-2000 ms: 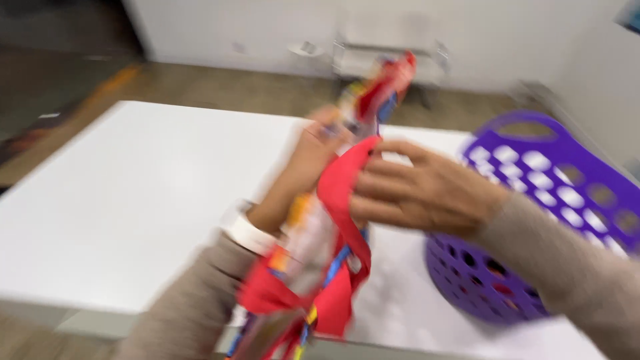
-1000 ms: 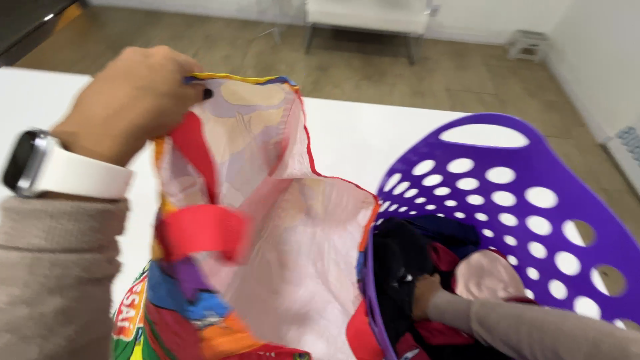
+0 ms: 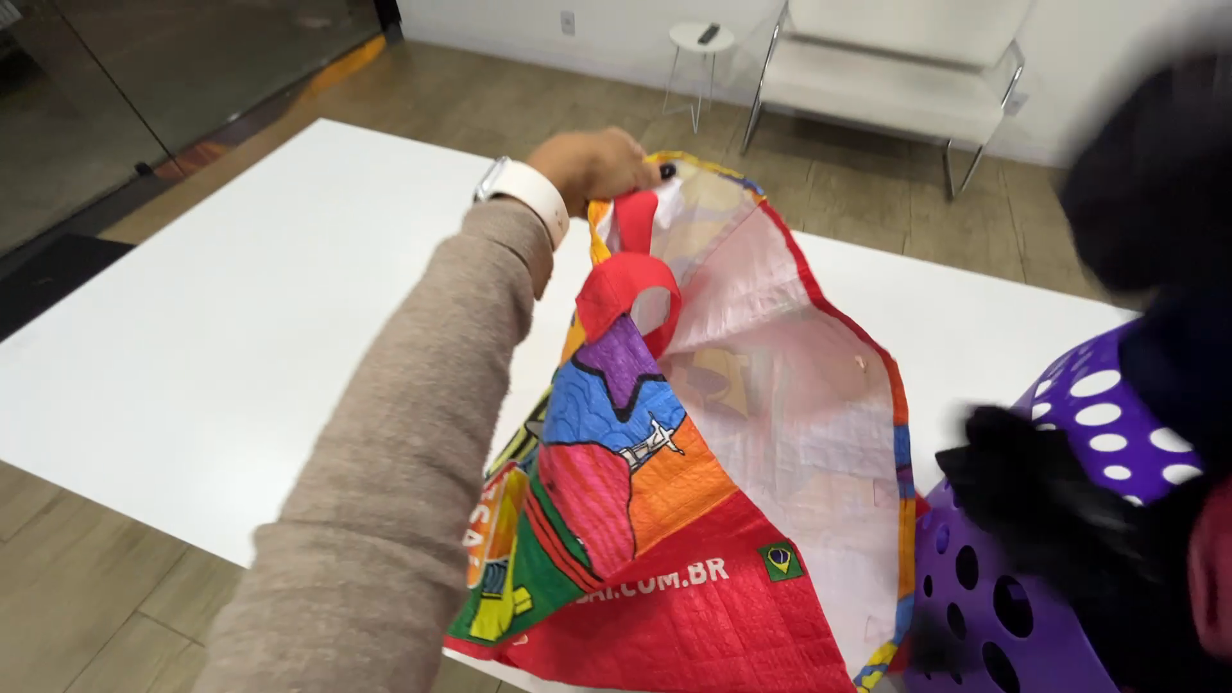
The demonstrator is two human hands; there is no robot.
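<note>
My left hand [image 3: 602,168], with a white-banded watch on its wrist, grips the top rim of a colourful woven plastic shopping bag [image 3: 635,462]. The bag's mouth gapes toward the right, showing its pale lining, and a red strap handle [image 3: 630,289] hangs below my hand. At the right stands a purple perforated plastic basket [image 3: 982,577]. Dark clothes [image 3: 1136,404], blurred, hang above and across its rim, with a bit of dark pink cloth at the right edge. My right hand does not show; the clothes or the frame edge hide it.
Bag and basket stand on a white table [image 3: 241,337]. Past its far edge are a wood-look floor [image 3: 481,91], a small round white side table [image 3: 701,38] with a dark object on it, and a white seat with metal legs [image 3: 885,87]. A glass panel is at upper left.
A second ago my right hand was down among the clothes in the basket; now dark clothes are raised above it. My left hand still holds the bag's rim. The view has shifted.
</note>
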